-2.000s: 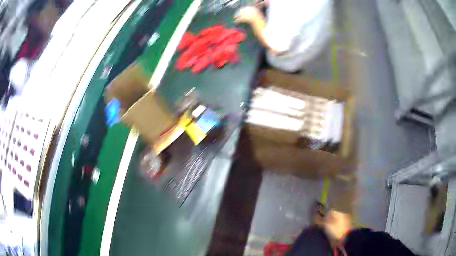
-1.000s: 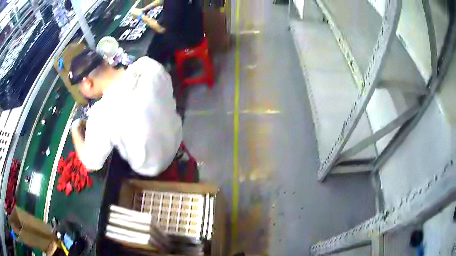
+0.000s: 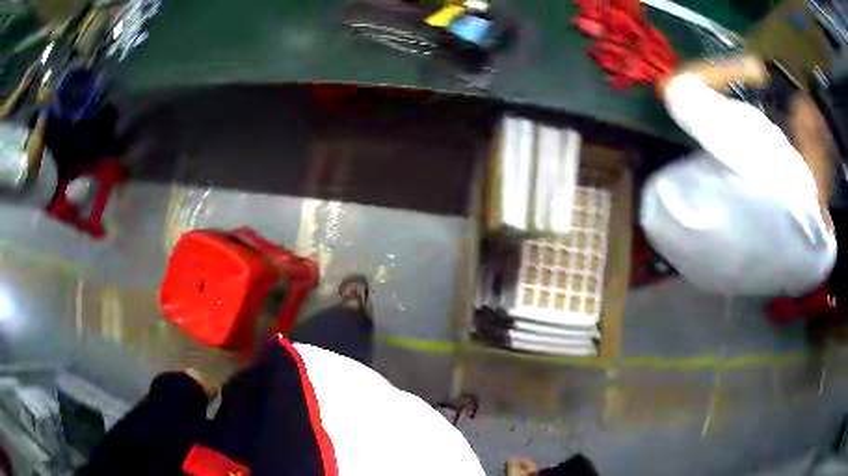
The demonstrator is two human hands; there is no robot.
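Observation:
A red plastic stool (image 3: 209, 288) stands on the floor at the left. A large open carton (image 3: 611, 270) of white trays (image 3: 563, 279) stands below the bench edge, right of centre. My left hand (image 3: 205, 381) is small and blurred at the end of a dark sleeve, just below the stool; its fingers cannot be made out. My right hand (image 3: 521, 467) is small and cut off by the bottom edge, beside a dark sleeve; its grip cannot be seen. I see nothing clearly held in either hand.
The dark green bench (image 3: 251, 46) runs across the top, with a blurred yellow and blue item (image 3: 470, 28) and a heap of red housings (image 3: 625, 42). A person in white (image 3: 735, 223) sits at the right. Another red stool (image 3: 86, 197) is at far left.
The view has swung from the aisle and shelving to the bench edge and floor. The carton now appears right of centre. The near red stool and my own body have come into view.

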